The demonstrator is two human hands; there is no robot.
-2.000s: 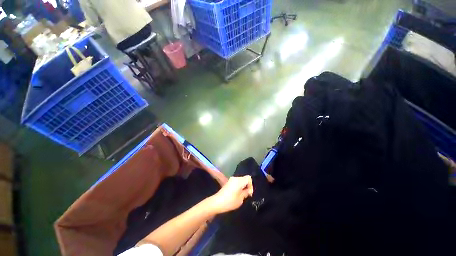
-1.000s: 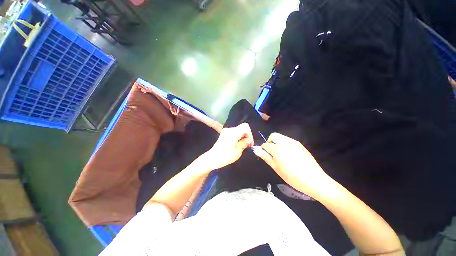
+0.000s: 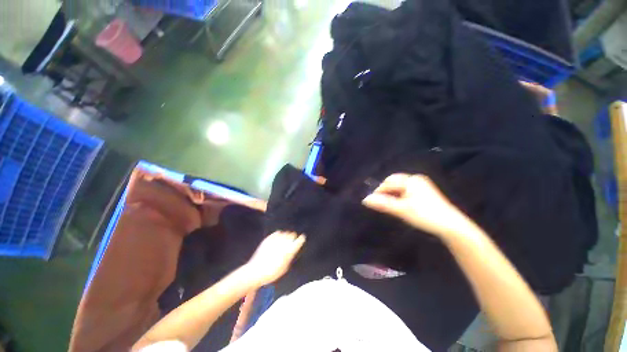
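A black garment (image 3: pixel 323 227) lies over my lap, its upper corner standing up beside the lined crate. My left hand (image 3: pixel 277 256) has its fingers curled on the garment and pinches the cloth. My right hand (image 3: pixel 410 201) is blurred, above the cloth to the right, apart from the left. Its fingers are closed on a thin dark tool (image 3: pixel 371 183), of which only a faint tip shows. No emblem is clear between the hands.
A blue-rimmed crate with brown cloth liner (image 3: pixel 130 254) holds black pieces at left. A large black garment pile (image 3: pixel 440 103) with small light marks fills the front right. A blue crate (image 3: pixel 41 172), pink bin (image 3: pixel 119 40) and yellowish edge at far right also show.
My right hand has come in since the first frame, met the left at the cloth, and now has moved away to the right. My left hand has shifted lower on the garment. The view has turned right.
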